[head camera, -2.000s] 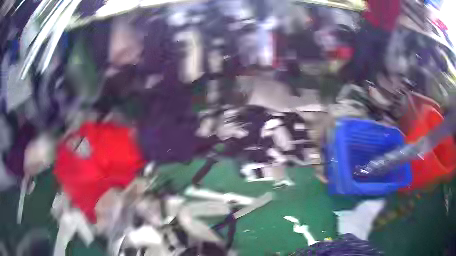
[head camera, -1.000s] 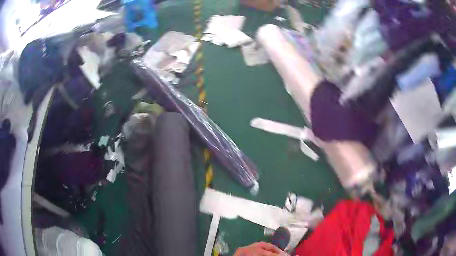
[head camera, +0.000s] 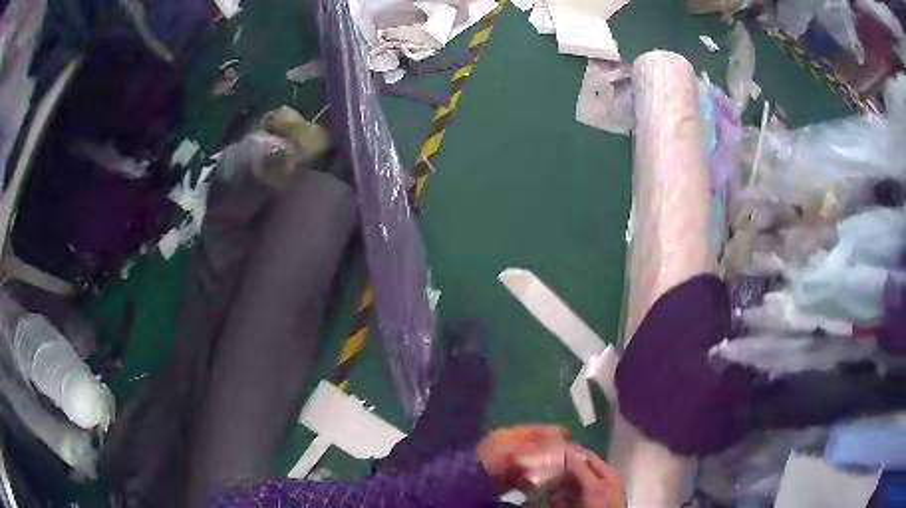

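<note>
My left hand (head camera: 522,454), with a purple sleeve coming from the lower left, is at the bottom centre. It is blurred, its fingers look bent, and a small pale patch shows at them; I cannot tell whether it holds anything. A second skin-coloured shape touches it on the right at the bottom edge. It may be my right hand or more of the left; I cannot tell. A dark purple cloth (head camera: 680,367) lies over a long pale roll (head camera: 671,169) right of the hand.
A plastic-wrapped dark roll (head camera: 382,218) and a grey fabric roll (head camera: 273,317) lie left on the green floor (head camera: 507,198). Yellow-black tape (head camera: 452,109) runs between. White offcuts (head camera: 546,303) litter the floor. Plastic and cloth (head camera: 815,248) are heaped right.
The view has turned and moved forward along the rolls. The red cloth at the lower right is out of view. My hand shows higher in the picture, with its purple sleeve now visible.
</note>
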